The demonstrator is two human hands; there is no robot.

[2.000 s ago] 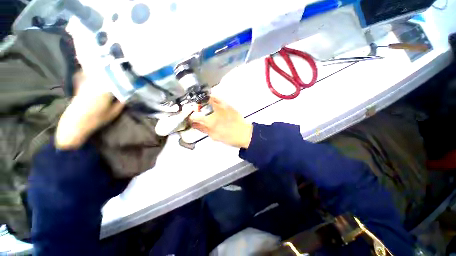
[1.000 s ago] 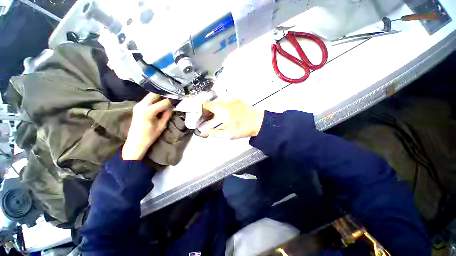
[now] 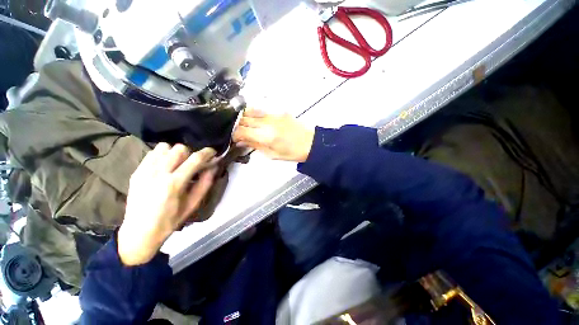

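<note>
The olive-brown garment (image 3: 95,171) lies heaped to the left of the sewing machine and reaches under my left hand. Its dark lining (image 3: 171,124) is spread beside and below the needle area (image 3: 222,92). A thin pale edge (image 3: 232,136) runs along the dark cloth between my hands. My left hand (image 3: 166,190) holds the cloth edge with bent fingers, partly blurred. My right hand (image 3: 272,134) pinches the same edge just below the needle area. The fingertips of both hands partly hide the cloth.
The white machine head (image 3: 209,32) stands at the top. Red-handled scissors (image 3: 357,39) lie on the white table (image 3: 343,105), with a thin silver tool (image 3: 432,7) to their right. A ruler-like edge borders the table. Another olive bundle (image 3: 501,152) lies below it at right.
The white piece held at my right fingertips is no longer seen. The dark lining is now spread by the needle, with both hands on its edge. The view has shifted.
</note>
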